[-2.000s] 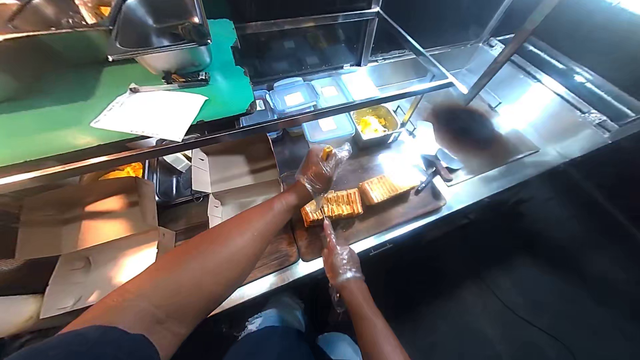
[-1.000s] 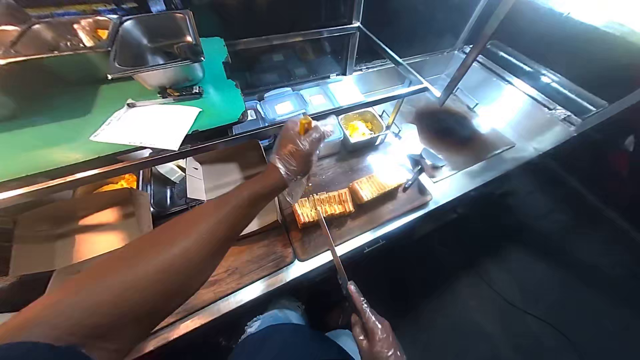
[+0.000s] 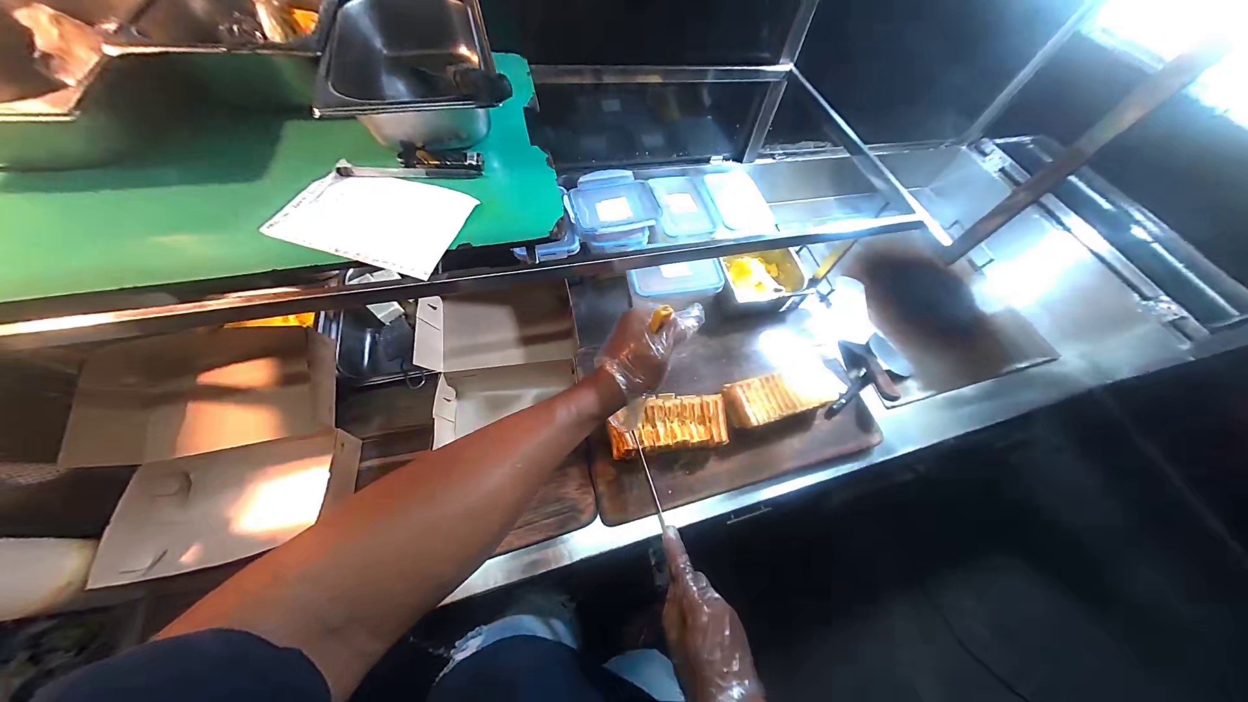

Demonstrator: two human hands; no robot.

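Note:
My left hand (image 3: 639, 353), in a clear plastic glove, is closed around a small yellow-orange thing, its end showing at the top. It is just above the left end of a grilled, sliced sandwich stack (image 3: 673, 425). My right hand (image 3: 707, 624), gloved too, grips a long knife (image 3: 650, 483) by its handle. The blade's tip reaches the left part of that stack. A second, paler sliced stack (image 3: 777, 398) lies close to its right. Both rest on a dark wooden board (image 3: 741, 466).
Open cardboard boxes (image 3: 507, 327) lie left of the board. Behind it are a lidded plastic tub (image 3: 676, 279) and a metal pan of yellow food (image 3: 765, 276). Scraper-like tools (image 3: 877, 366) lie at right. A metal shelf edge (image 3: 604, 261) crosses above the board's back; paper (image 3: 375, 219) lies on the green surface.
My right hand, close to the stack two seconds ago, is now further back from it toward my body, with the knife still held. My left hand rose off the stack and is lower again now.

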